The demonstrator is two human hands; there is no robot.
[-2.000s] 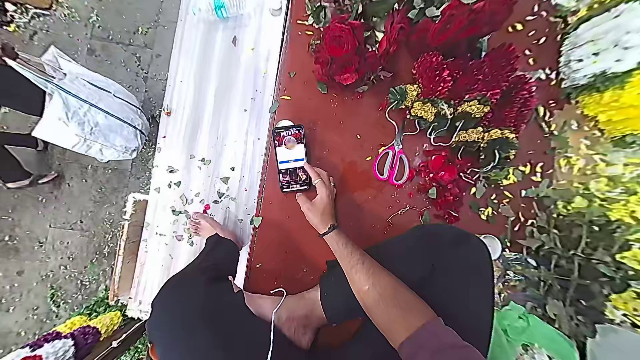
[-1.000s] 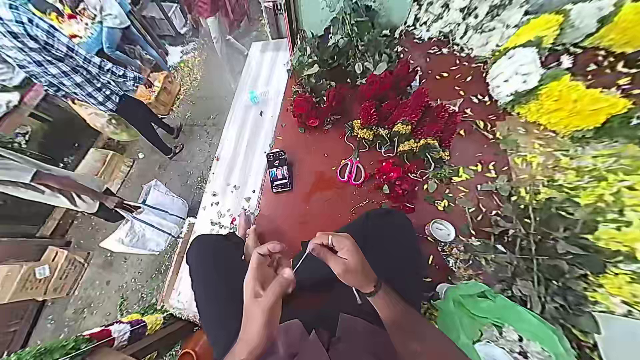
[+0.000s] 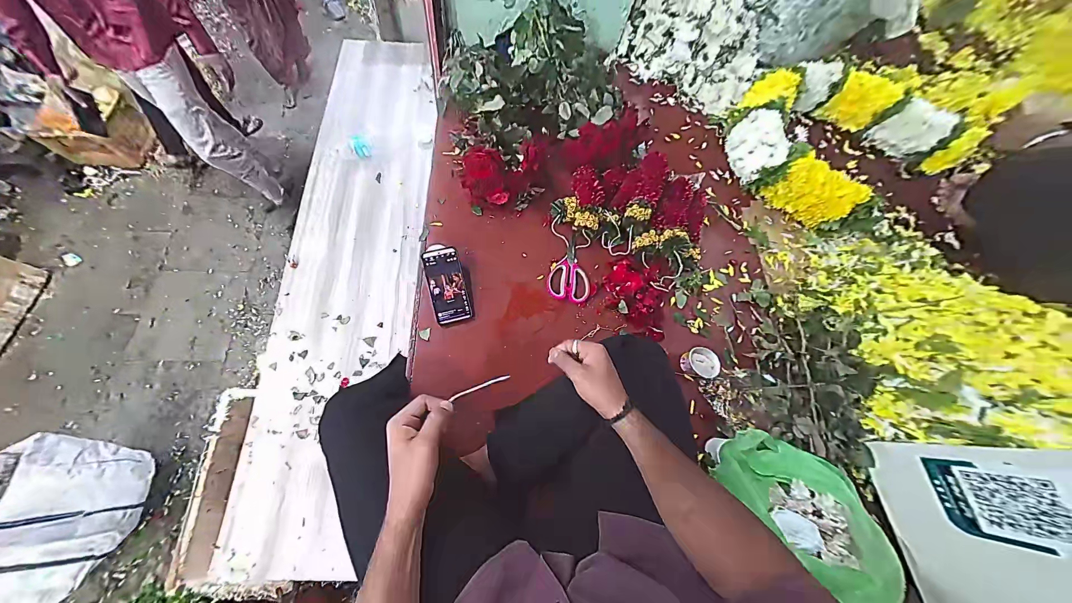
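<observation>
My left hand (image 3: 416,444) pinches one end of a short white cord (image 3: 479,389) above my lap; the cord's free end points up and right. My right hand (image 3: 589,373) has its thumb and fingertips together over my knee, and whether it holds anything is too small to tell. Beyond my hands, pink-handled scissors (image 3: 569,281) lie on the red surface (image 3: 502,343), blades toward the flowers. A smartphone (image 3: 447,285) with its screen lit lies to their left. Red flower bunches with yellow blooms and white cords (image 3: 636,209) rest behind the scissors.
A small round container (image 3: 701,363) stands right of my knee, near an open green plastic bag (image 3: 796,502) and a board with a printed code (image 3: 980,511). Yellow and white flowers (image 3: 963,343) fill the right side. People walk at upper left, beyond a white ledge (image 3: 360,209).
My right hand was at the phone, then both hands came close together over my lap with the cord. They are now apart, the cord in my left hand. The view has shifted.
</observation>
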